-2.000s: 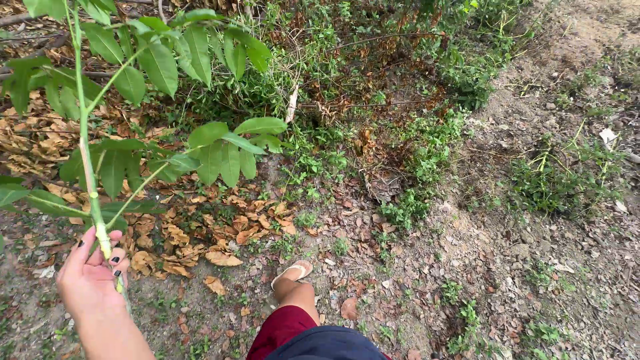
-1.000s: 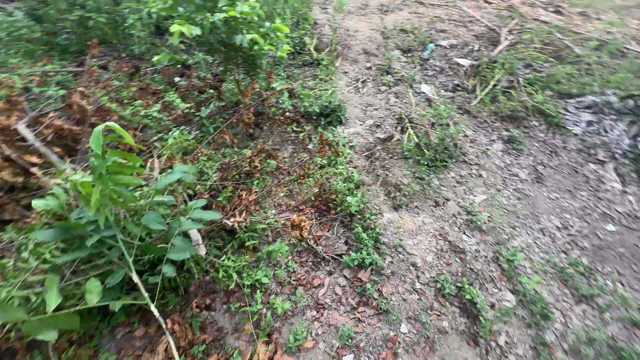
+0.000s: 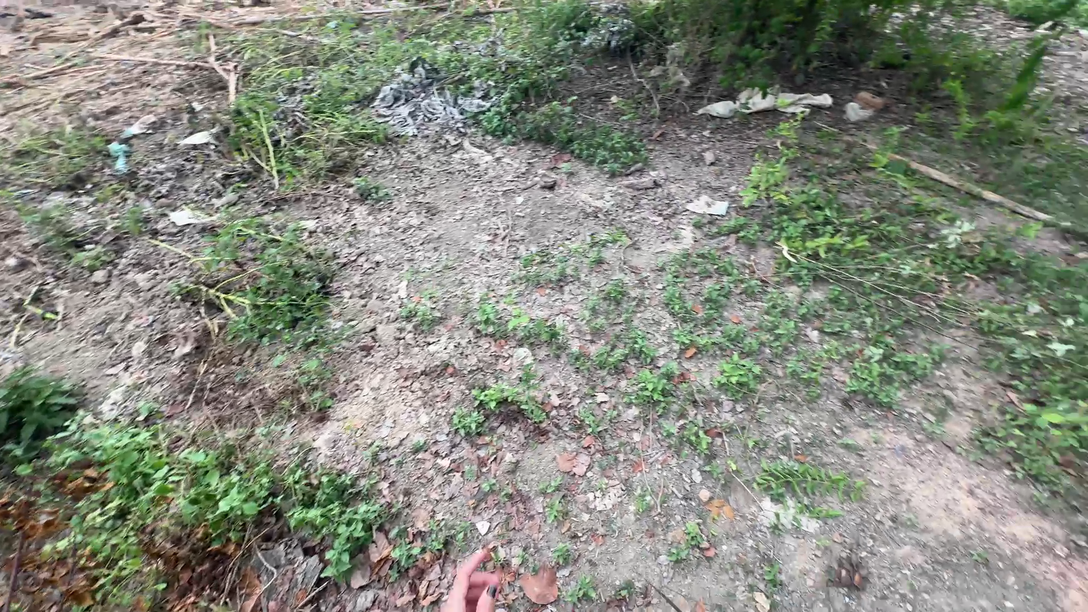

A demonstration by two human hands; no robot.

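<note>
At the bottom edge, slightly left of centre, a small part of a hand, which looks like my left hand (image 3: 473, 585), comes into view. One finger points up and to the right, and another is curled with a dark nail showing. No stem or leaf shows between the visible fingers; the palm and the rest of the hand are cut off by the frame. Under and around it is the ground, with a brown dry leaf (image 3: 540, 586) just to its right. My right hand is out of view.
Leafy weeds (image 3: 331, 518) grow at lower left, and cut green stems (image 3: 272, 285) lie farther up. A grey crumpled heap (image 3: 425, 102) and pale cloth-like scraps (image 3: 769, 103) lie at the back. A long stick (image 3: 969, 185) rests at right, near dense bushes (image 3: 765, 34).
The view has swung right, away from the dry leaves. Two seconds before, my left hand held a leafy green branch by its stem; that branch is out of view now.
</note>
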